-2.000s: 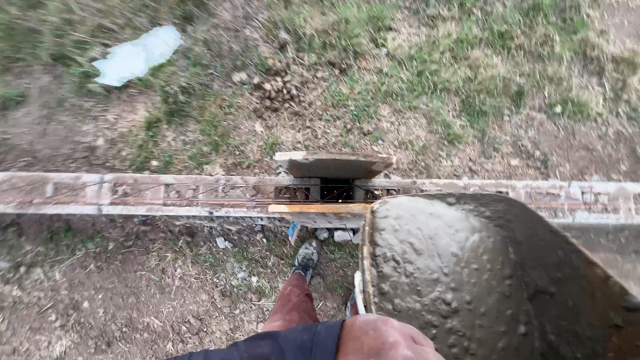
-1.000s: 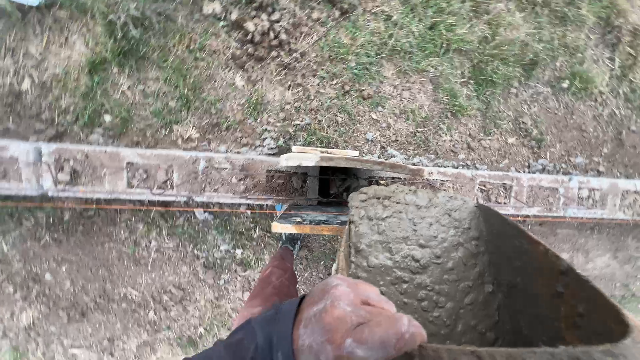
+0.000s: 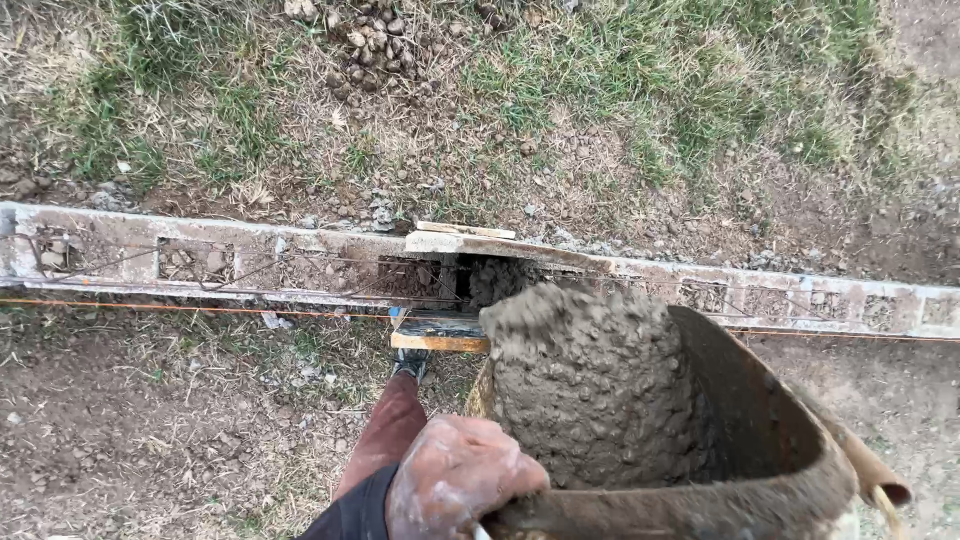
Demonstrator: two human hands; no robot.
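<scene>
My left hand [image 3: 461, 472], dusted with pale residue, is closed on the near rim of a metal bucket [image 3: 675, 510]. The bucket is tilted toward the block wall, and wet concrete [image 3: 592, 390] slides over its lip. Some of the mix lies in the dark gap between a pale board [image 3: 480, 243] on the far side and a yellow-edged board [image 3: 439, 343] on the near side. A block wall [image 3: 337, 262] with open cells runs across the view, with thin steel bars along its top. My right hand is not in view.
An orange string line [image 3: 187, 308] runs along the wall's near side. My shoe [image 3: 410, 361] stands close to the near board. Beyond the wall are grass [image 3: 600, 82] and a small heap of clods [image 3: 371, 52]. A tube-like handle [image 3: 862, 465] sticks out at the bucket's right.
The bucket has tipped further, with its near rim and inner wall now showing more. Concrete has moved over the lip and into the gap, which looked dark and largely unfilled before.
</scene>
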